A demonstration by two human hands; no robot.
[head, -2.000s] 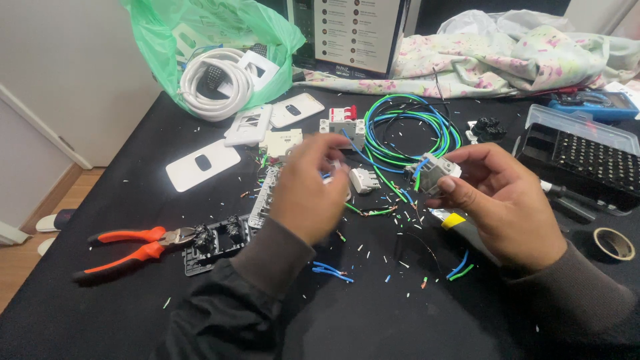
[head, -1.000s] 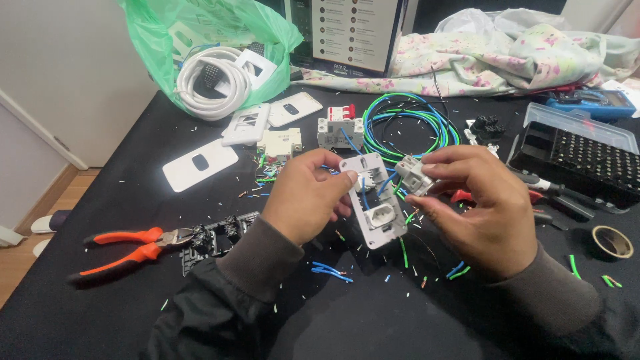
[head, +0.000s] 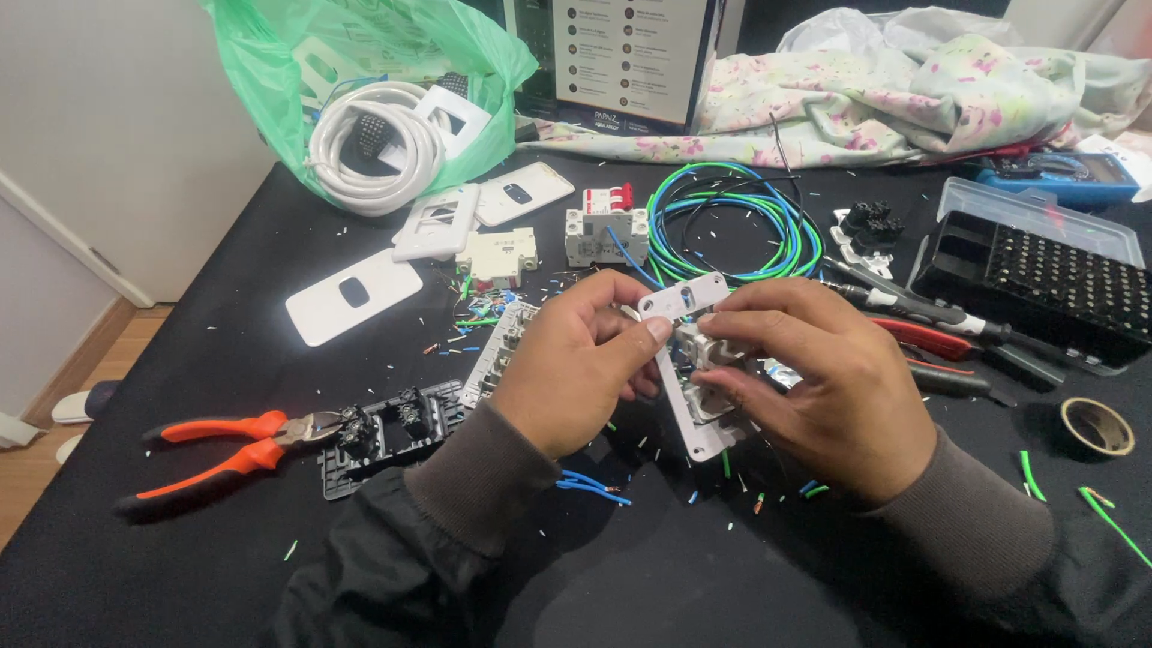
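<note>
Between my hands is a white plastic wall-plate mounting frame (head: 679, 396), tilted, with socket modules in its lower part. My left hand (head: 580, 360) grips the frame's upper left edge between thumb and fingers. My right hand (head: 810, 378) pinches a white electrical module (head: 711, 346) at the frame's opening; whether it is seated cannot be told. Fingers hide part of the wiring. Past my hands lie a coil of blue, green and black wire (head: 661, 225) and circuit breakers (head: 605, 236). Another white frame (head: 495, 355) lies partly behind my left hand.
Orange-handled pliers (head: 216, 441) touch a black mounting frame (head: 391, 441) at left. White cover plates (head: 355, 301) and a green bag (head: 486, 54) are further back. At right are a screwdriver (head: 945, 315), a bit case (head: 1062, 270), a tape roll (head: 1096, 427) and a multimeter (head: 1057, 175). Wire scraps are scattered about.
Two seconds ago my right hand held the module apart from the frame. My left hand has since taken up the white frame, and the module has moved from beside it onto its opening.
</note>
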